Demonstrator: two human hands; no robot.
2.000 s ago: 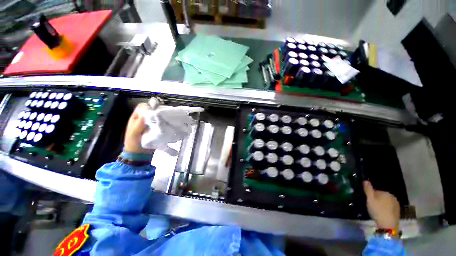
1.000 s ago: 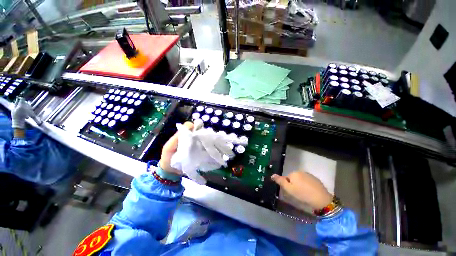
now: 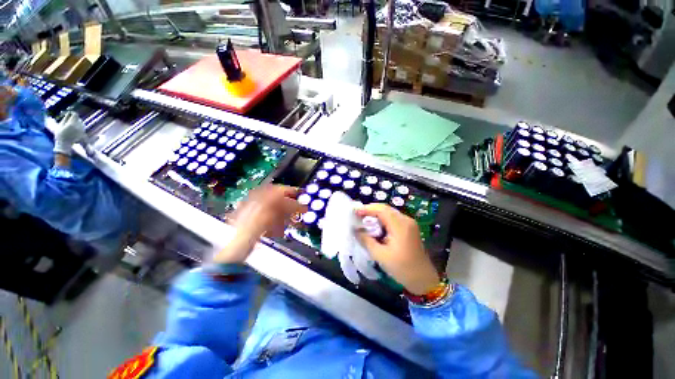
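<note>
My right hand [image 3: 396,240] is bare and holds white fabric work gloves [image 3: 343,235] over a capacitor board. My left hand [image 3: 260,220] is bare, blurred, with its fingers apart and pointing toward the gloves; nothing shows in it. Beneath the gloves, a green circuit board with rows of silver-topped capacitors [image 3: 376,182] sits in a black carrier [image 3: 442,231] on the conveyor. The gloves and my right hand hide its front part.
A second capacitor board [image 3: 212,145] is on the conveyor at left, beside a gloved person [image 3: 33,159]. Behind the rail are pale-green sheets [image 3: 409,132], a red board [image 3: 255,83], and a sample board with white paper [image 3: 592,175]. Cartons [image 3: 429,55] stand beyond.
The gloves have passed from my left hand to my right. My left hand is now empty. The view has shifted, so the boards and shelf items appear moved.
</note>
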